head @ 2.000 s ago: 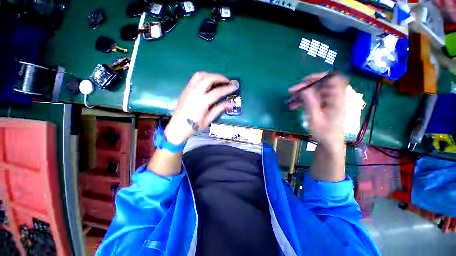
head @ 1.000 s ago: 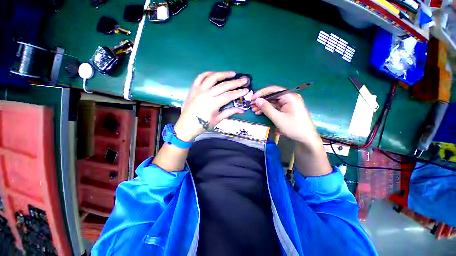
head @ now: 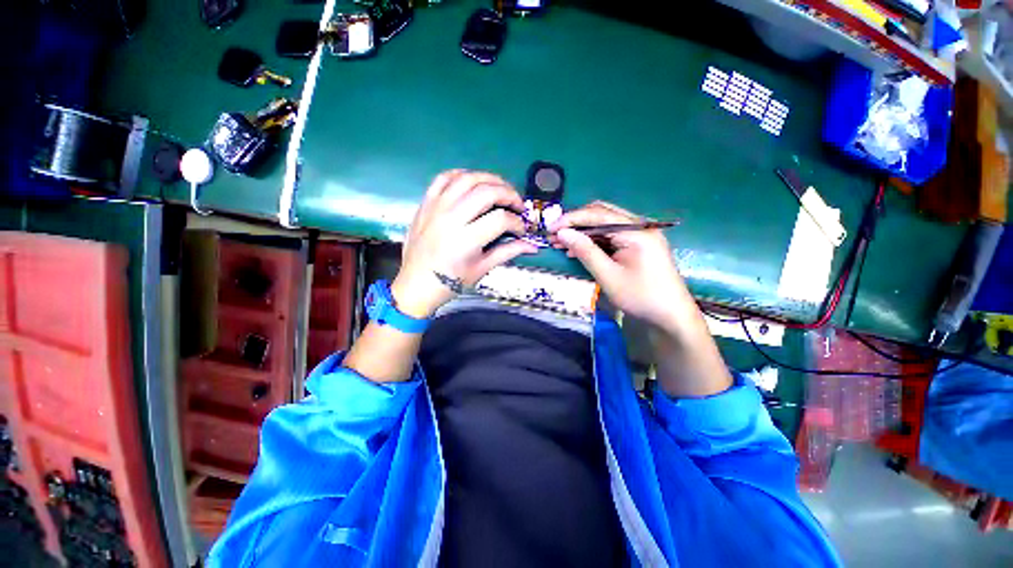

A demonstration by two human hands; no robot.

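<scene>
An opened watch body (head: pixel 538 227) with a pale inside is at the mat's front edge, partly hidden by my fingers. A dark back cover with a round disc (head: pixel 545 179) lies just beyond it; whether they are joined I cannot tell. My left hand (head: pixel 467 227) holds the watch body from the left. My right hand (head: pixel 628 261) holds a thin dark tool (head: pixel 639 226), probably tweezers, between thumb and fingers, its shaft pointing right. Its tip is hidden at the watch body.
Dark watch parts (head: pixel 483 36) lie along the back and left. White adhesive pieces (head: pixel 746 100) and a blue bin (head: pixel 889 122) are at the back right. White paper (head: pixel 809 257) lies right, a solder spool (head: pixel 83 144) left. Pink-red trays (head: pixel 67 333) stand lower left.
My right hand has come in from the right to the watch body with the tool. My left fingers have drawn back slightly, and the back cover's disc now shows.
</scene>
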